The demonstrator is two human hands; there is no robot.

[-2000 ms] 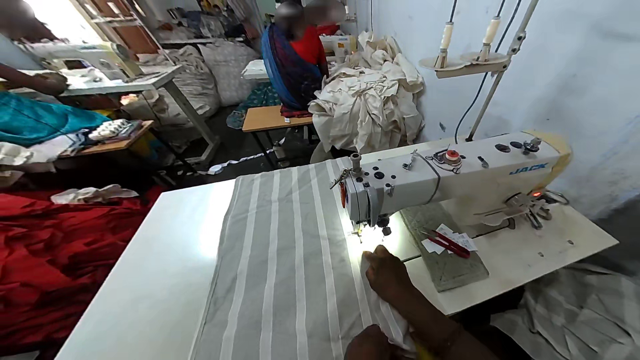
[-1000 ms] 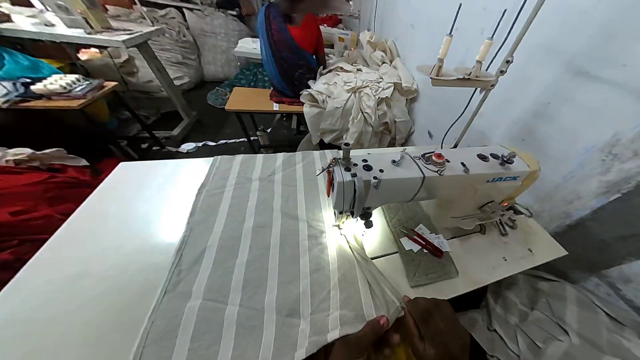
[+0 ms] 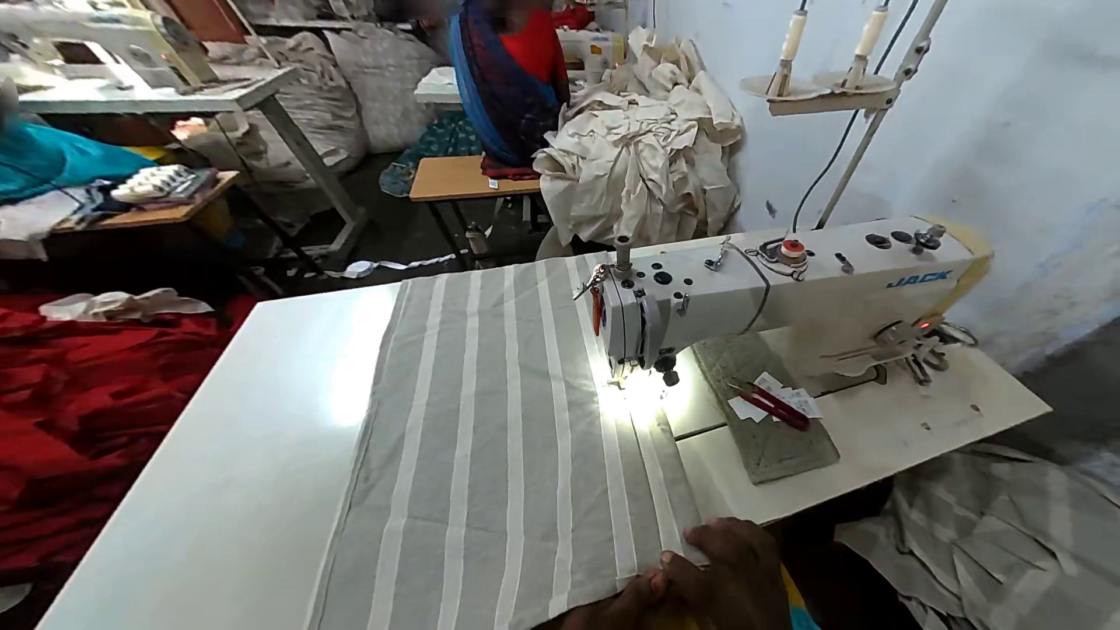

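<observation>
Grey fabric with white stripes [image 3: 490, 437] lies flat over the white sewing table, its right edge running under the lit needle area of a Jack sewing machine [image 3: 787, 289]. At the fabric's lower right corner, my right hand [image 3: 735, 569] pinches the edge between thumb and fingers. My left hand [image 3: 634, 604] is close beside it, its fingers at the near edge of the cloth; most of it is cut off by the frame. Right of the needle, red-handled thread snips [image 3: 774, 407] and small white paper labels [image 3: 801, 401] rest on a grey-green pad [image 3: 761, 446].
More striped fabric [image 3: 1006, 534] hangs at the lower right. Red cloth [image 3: 105, 420] is heaped left of the table [image 3: 236, 464]. Behind are a wooden stool [image 3: 446, 179], a pile of cream cloth [image 3: 639, 149] and a seated person [image 3: 512, 79]. A thread stand [image 3: 862, 149] rises at the back right.
Two seconds ago one hand was close to the needle; both hands are now at the fabric's near corner. The fabric's right edge, folded over a second ago, now lies straighter.
</observation>
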